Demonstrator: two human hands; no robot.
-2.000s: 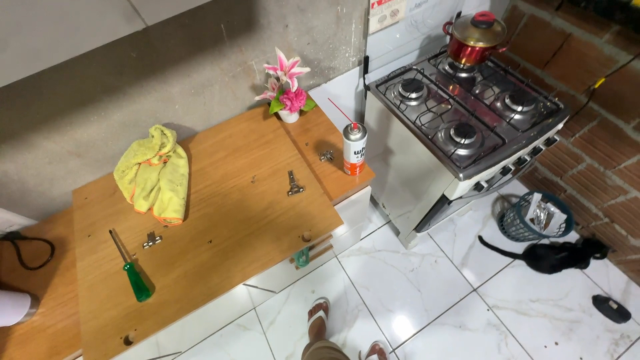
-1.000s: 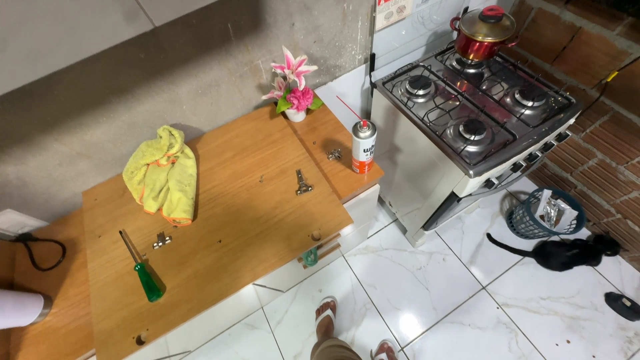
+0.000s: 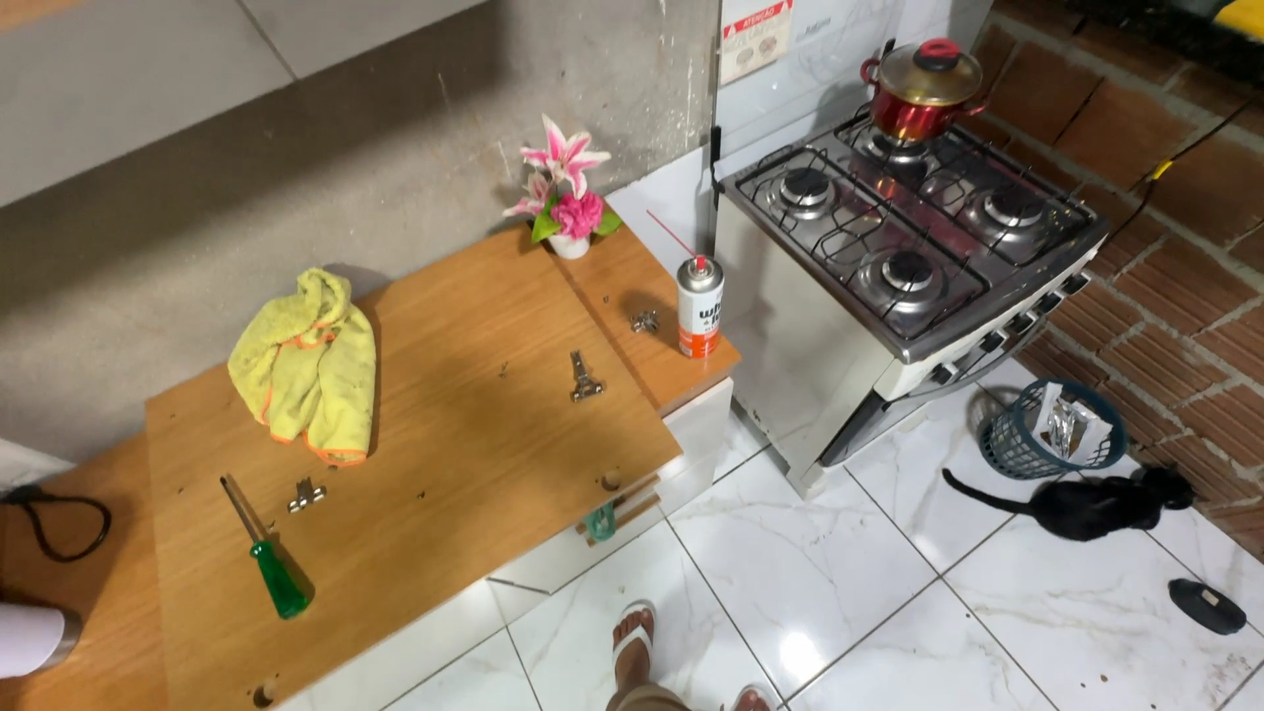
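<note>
Neither of my hands is in the frame. A loose wooden door panel (image 3: pixel 464 434) lies on the counter, with a round hole near two corners. On its left part rests a screwdriver with a green handle (image 3: pixel 279 581), beside a metal hinge (image 3: pixel 306 495). A second metal hinge (image 3: pixel 585 376) lies near the panel's right edge. Behind the screwdriver sits a crumpled yellow cloth (image 3: pixel 311 370) with orange edging. On the counter to the right, a spray can (image 3: pixel 700 311) with a thin red straw stands upright next to small metal parts (image 3: pixel 645 321).
A potted flower arrangement (image 3: pixel 570 202) stands by the wall. To the right is a gas stove (image 3: pixel 829 267) bearing a red pot (image 3: pixel 913 99). A black cat (image 3: pixel 1091 506) lies on the tiled floor by a plastic basket (image 3: pixel 1002 454). Wall cabinets (image 3: pixel 197 79) hang above.
</note>
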